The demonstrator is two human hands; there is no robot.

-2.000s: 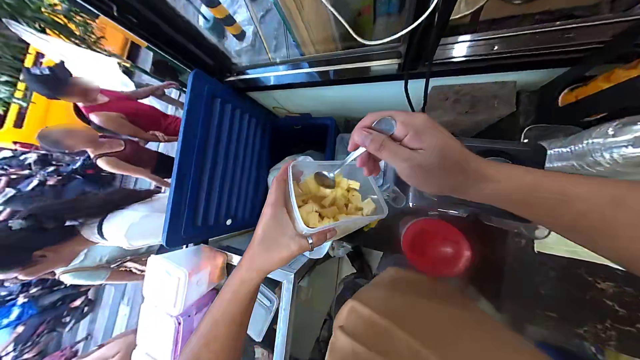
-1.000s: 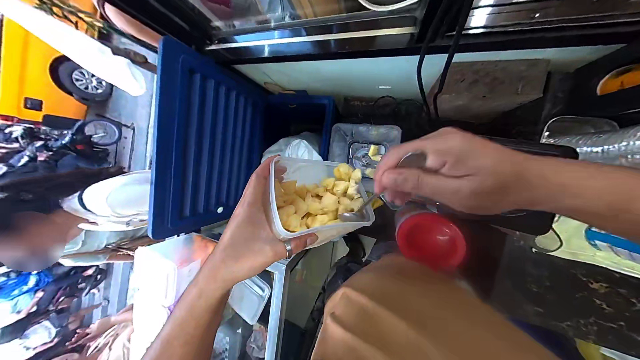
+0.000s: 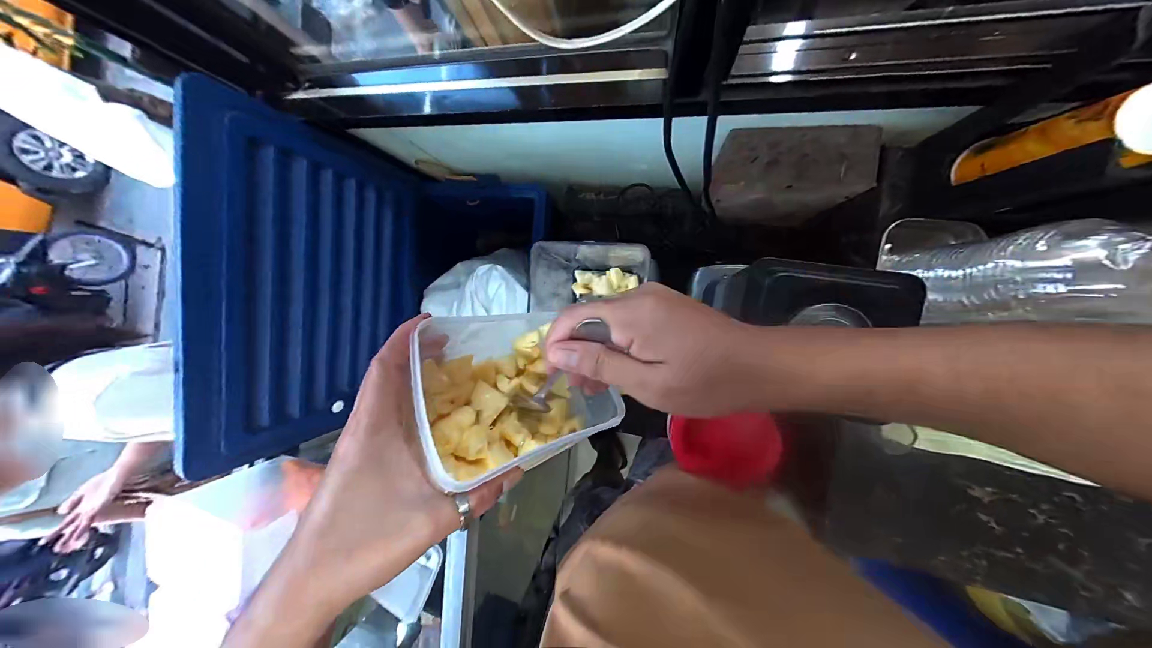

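My left hand (image 3: 396, 459), with a ring on one finger, holds a clear plastic container (image 3: 430, 454) tilted toward me. Yellow fruit chunks (image 3: 486, 405) fill much of it. My right hand (image 3: 643, 351) grips the handle of a metal spoon (image 3: 543, 392), whose bowl rests among the chunks. Just beyond the container stands a second clear plastic container (image 3: 551, 270) with some paler chunks (image 3: 605, 283) in it. A white plastic bag (image 3: 481, 286) lies beside that one. To the right, below my right forearm, is a red bowl (image 3: 727, 448).
A blue cooler (image 3: 540, 211) stands with its ribbed lid (image 3: 297, 270) raised at the left. A black lidded container (image 3: 814, 292), clear plastic cups (image 3: 1035, 270) and a grey block (image 3: 796, 171) are at the right. A person (image 3: 108, 405) is at the far left.
The spoon has gone down into the chunks, with my right hand over the container's right side. One second ago my right hand was beyond the container's right edge. The left hand keeps its hold.
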